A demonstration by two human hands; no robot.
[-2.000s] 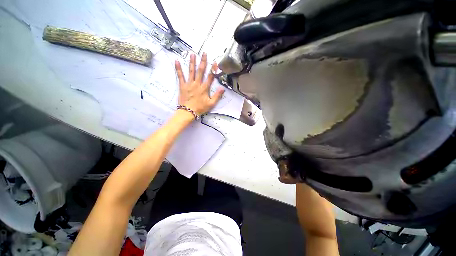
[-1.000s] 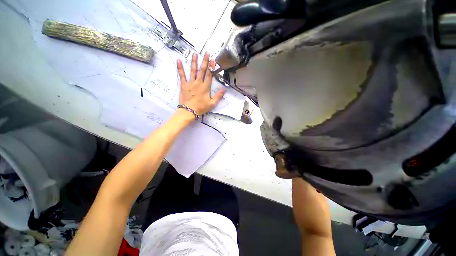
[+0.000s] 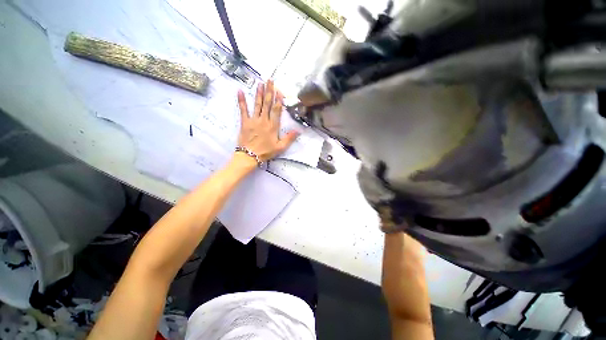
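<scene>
The cutting machine [image 3: 458, 133] fills the right side close up, its motor body slightly blurred. Part of its base plate [image 3: 327, 158] shows beside the lay. My left hand [image 3: 261, 126] lies flat with fingers spread on the white paper marker [image 3: 159, 126], just left of the machine's blade area. My right hand [image 3: 392, 222] is mostly hidden behind the machine body; only a small part and the forearm show, so its grip cannot be seen. A cut piece with a white top [image 3: 256, 202] lies below my left wrist at the table's front edge.
A bar weight [image 3: 136, 62] lies on the paper at upper left. A clamp with a thin dark rod [image 3: 232, 66] stands beyond my left hand. Another bar [image 3: 319, 13] is at the top. A waste bin [image 3: 60, 219] stands lower left. Cut strips [image 3: 502, 302] lie at lower right.
The machine body has shifted and tilted a little, and more of the top bar shows. My right forearm has moved slightly left. My left hand stays flat in nearly the same place.
</scene>
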